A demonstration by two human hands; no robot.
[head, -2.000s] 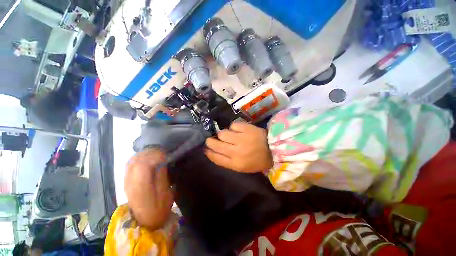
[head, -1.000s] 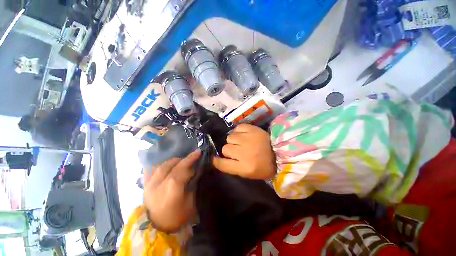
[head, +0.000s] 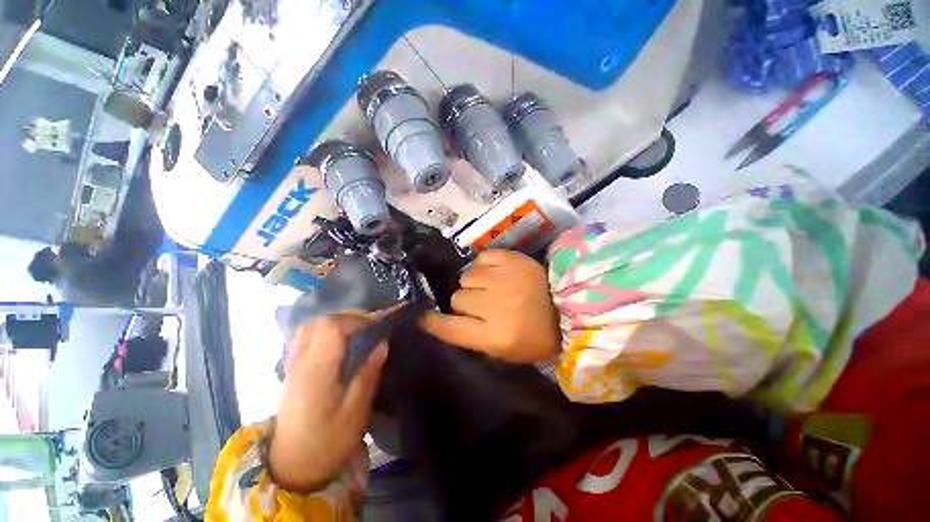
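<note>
A dark grey garment piece (head: 449, 398) lies under the overlock machine's presser foot area (head: 393, 255) and hangs down into the lap. My left hand (head: 328, 393) pinches a fold of the cloth between thumb and fingers, left of and below the foot. My right hand (head: 498, 311) is beside the foot, fingers curled, with fingertips on the cloth near its edge. The white and blue overlock machine (head: 255, 194) has a row of grey tension dials (head: 406, 133) above the hands. The needle point itself is too small and blurred to tell.
Flat dark grey strips (head: 216, 357) lie at the table's left. Red and dark snips (head: 785, 120) and a blue striped cloth with a white tag (head: 780, 46) lie at the right. An orange warning label (head: 518, 226) is by my right hand. A person (head: 102, 267) is in the left background.
Since one second ago, my left hand has moved slightly left, away from the foot, with its pinched fold. My right hand has hardly moved. The machine appears slightly farther left in view.
</note>
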